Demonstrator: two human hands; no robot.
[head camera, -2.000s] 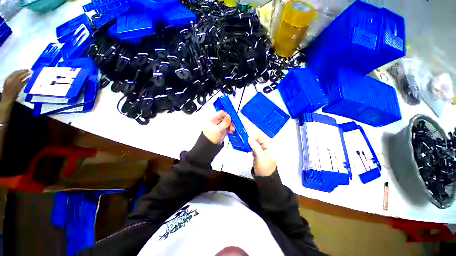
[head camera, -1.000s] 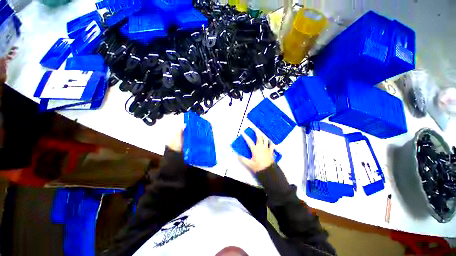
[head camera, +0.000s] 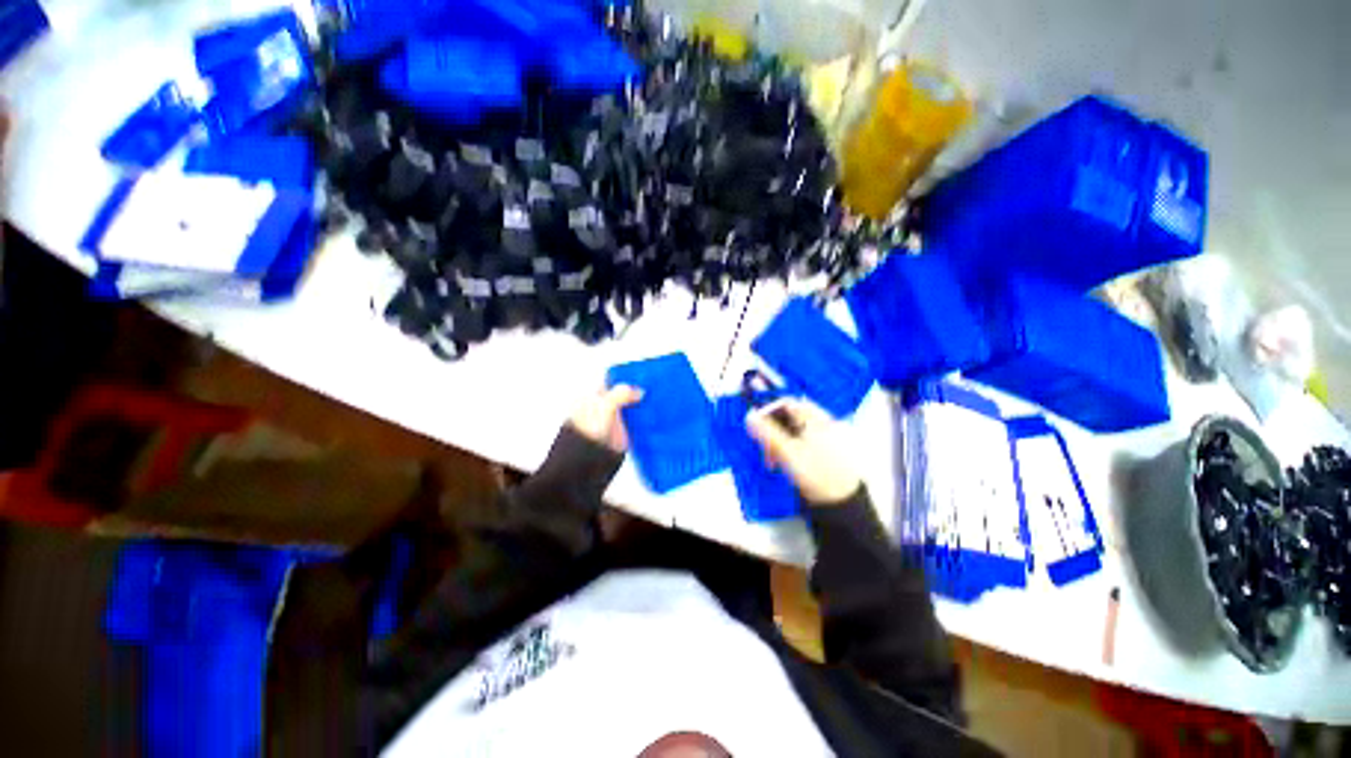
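Note:
My left hand (head camera: 603, 416) holds the left part of a blue retail package (head camera: 670, 421) by its edge, in front of me over the table's near edge. A second blue panel (head camera: 759, 471) lies beside it on the right, touching or joined; I cannot tell which. My right hand (head camera: 796, 440) is over that panel with its fingers on a small black coiled cable (head camera: 760, 391). Another flat blue package (head camera: 814, 357) lies just behind my right hand. The frame is blurred.
A large black cable pile (head camera: 548, 193) lies at the back with loose blue packages (head camera: 459, 74) on it. Tape rolls (head camera: 899, 136), blue package blocks (head camera: 1037, 193), fanned white-fronted packages (head camera: 963, 481), a pinkish stick (head camera: 1111, 626) and a grey basin (head camera: 1163, 533) of cables stand right. More packages (head camera: 185, 222) lie left.
My left hand has moved right with the blue package, now beside the right panel. My right hand now has a black cable at its fingers. The view has shifted slightly.

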